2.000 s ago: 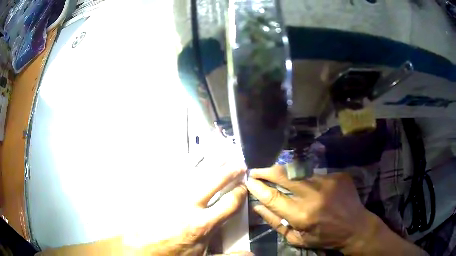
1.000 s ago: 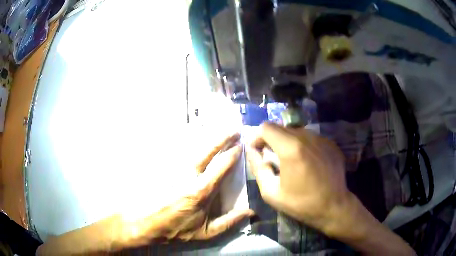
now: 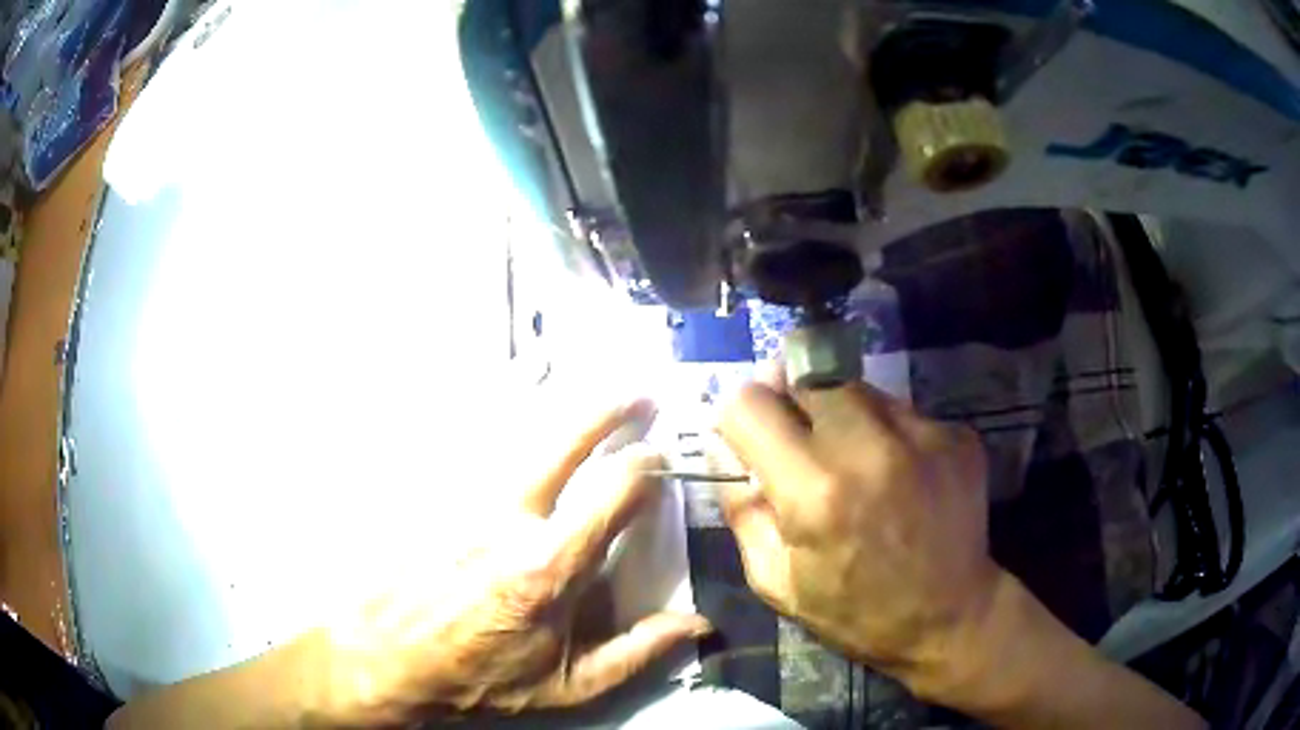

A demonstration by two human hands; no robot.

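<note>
Plaid cloth [image 3: 1021, 485] in navy, grey and purple-brown lies under the white sewing machine head [image 3: 1105, 107] and runs toward me. A white band [image 3: 649, 563] lies along its left edge. My left hand [image 3: 520, 606] rests flat with its fingers spread on the band, thumb near the plaid edge. My right hand [image 3: 870, 535] is on the cloth just below the head, fingers curled around a thin pointed tool [image 3: 696, 475] whose tip points left toward my left fingers. The needle area is partly hidden by the head and washed out by glare.
Shears with black loop handles [image 3: 1205, 499] lie right of the cloth. A yellow ridged knob [image 3: 952, 146] sticks out from the head. An orange-brown board [image 3: 43, 371] runs along the left edge, with a plastic-bagged item [image 3: 69, 86] at the upper left.
The machine head sits higher in view than at first. My right hand has curled, and the thin tool now shows crosswise at its fingertips. My left hand's fingers have moved slightly away from the right hand.
</note>
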